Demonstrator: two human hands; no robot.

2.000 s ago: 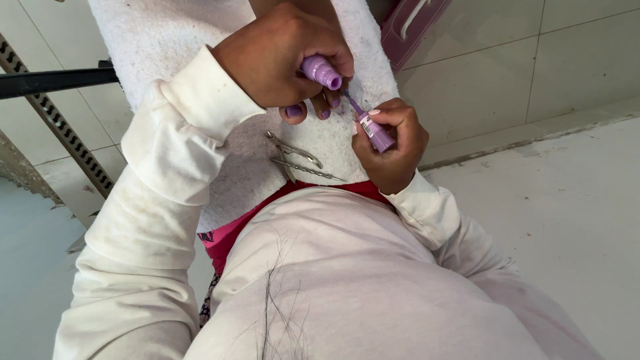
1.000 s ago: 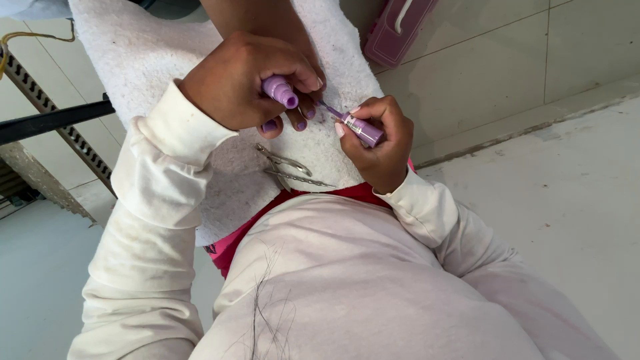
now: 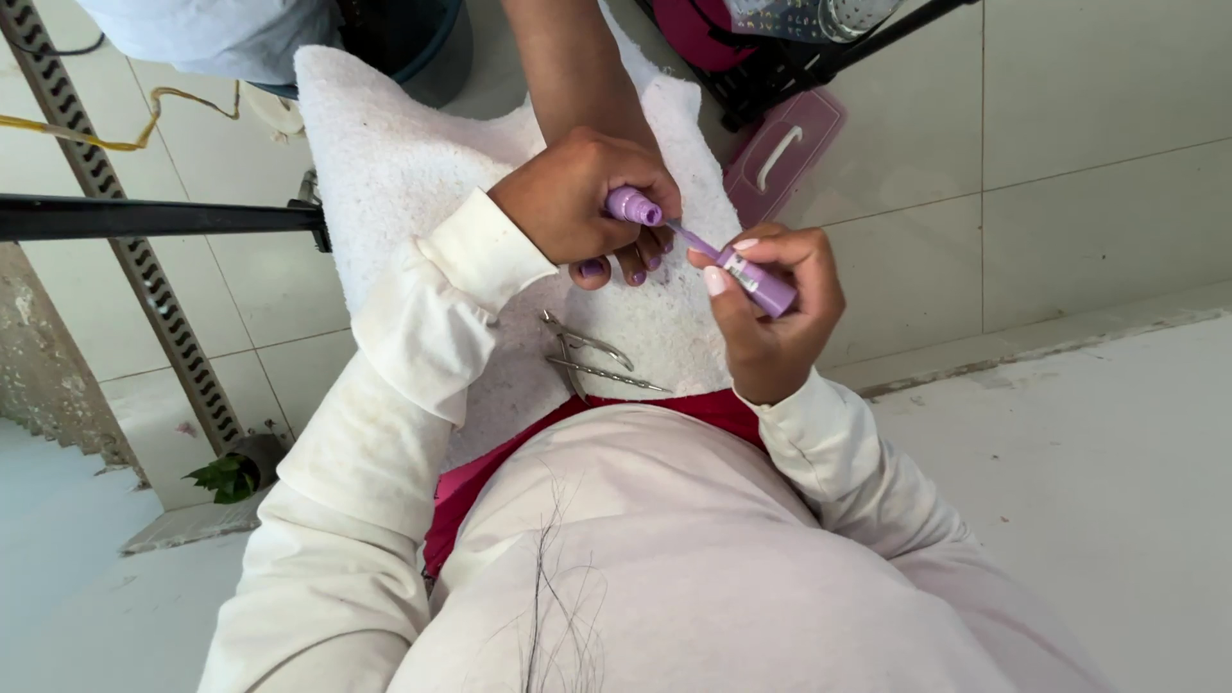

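Observation:
My left hand [image 3: 582, 197] holds an open purple nail polish bottle [image 3: 633, 205], its mouth tilted toward my right hand, and rests over another person's foot [image 3: 587, 87]. Purple polish shows on the toenails [image 3: 591, 269]. In my right hand [image 3: 784, 298] is the purple polish cap [image 3: 760, 282], and its brush [image 3: 688, 236] points at the outer toes near the bottle's mouth. Whether the brush tip touches a nail cannot be told. The foot lies on a white towel [image 3: 385, 173] over my lap. Metal cuticle nippers [image 3: 592, 345] and a slim metal tool [image 3: 611, 373] lie on the towel below the toes.
A pink case with a white handle [image 3: 789, 154] stands on the tiled floor at the upper right, beside a black rack [image 3: 770, 82]. A dark bucket [image 3: 438, 58] is beyond the towel. At the left are a black bar [image 3: 154, 218] and a small potted plant [image 3: 226, 476].
The brush has shifted slightly relative to the toes, while both hands keep their hold on bottle and cap. The view has moved, showing more of the bucket and rack.

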